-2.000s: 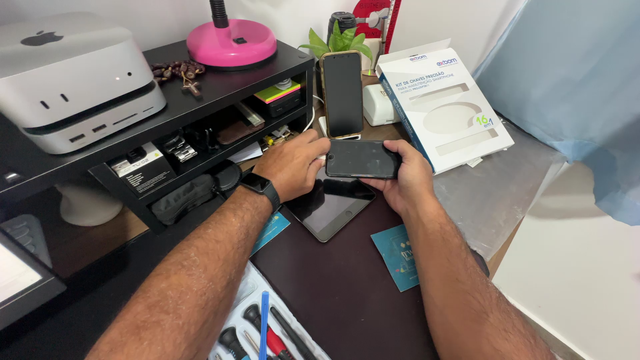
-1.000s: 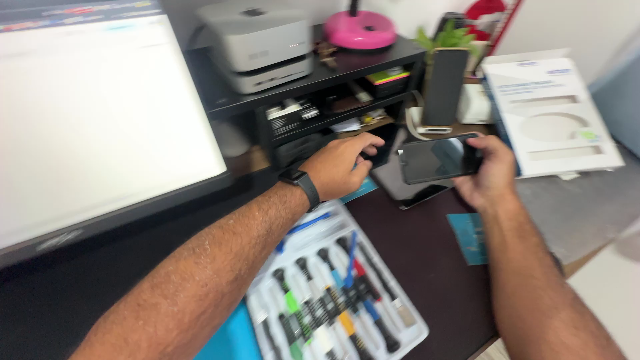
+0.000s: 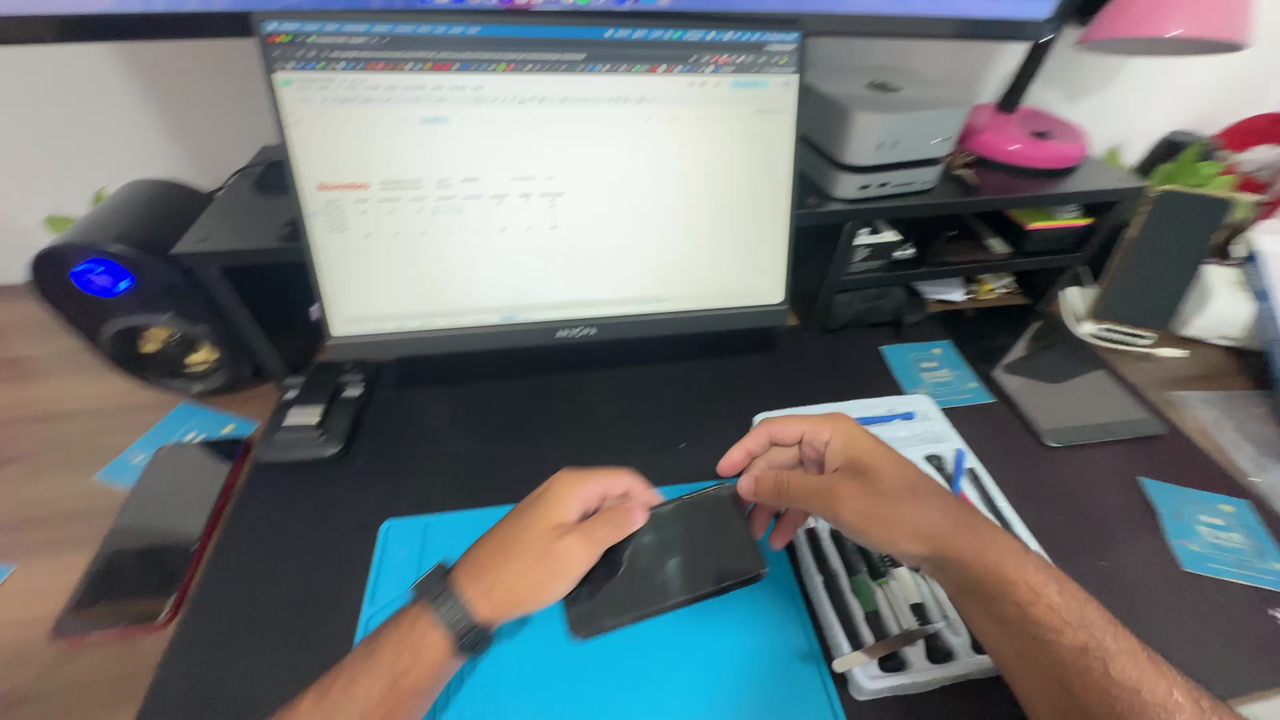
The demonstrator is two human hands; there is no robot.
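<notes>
A black smartphone (image 3: 672, 562), its dark screen facing up, is over a blue work mat (image 3: 740, 650). My left hand (image 3: 560, 540), with a dark watch on its wrist, grips the phone's upper left edge, thumb on top. At the phone's upper right corner is my right hand (image 3: 830, 480), its fingers apart and curved, close to the edge; whether they touch it is unclear. Beside the mat, partly under my right forearm, lies a white plastic tray (image 3: 880, 685) of screwdrivers and pry tools, with metal tweezers (image 3: 885, 648) across its lower end.
A monitor (image 3: 550, 200) stands behind the mat. At left are a black speaker (image 3: 140, 290), a red-edged phone (image 3: 150, 540) and a black device (image 3: 315, 412). A tablet (image 3: 1080, 385), blue cards (image 3: 1215, 530) and an upright phone (image 3: 1160, 255) are at right.
Both hands and the black phone have moved from above the tablet, near the white box, to over the blue mat. The view has swung left.
</notes>
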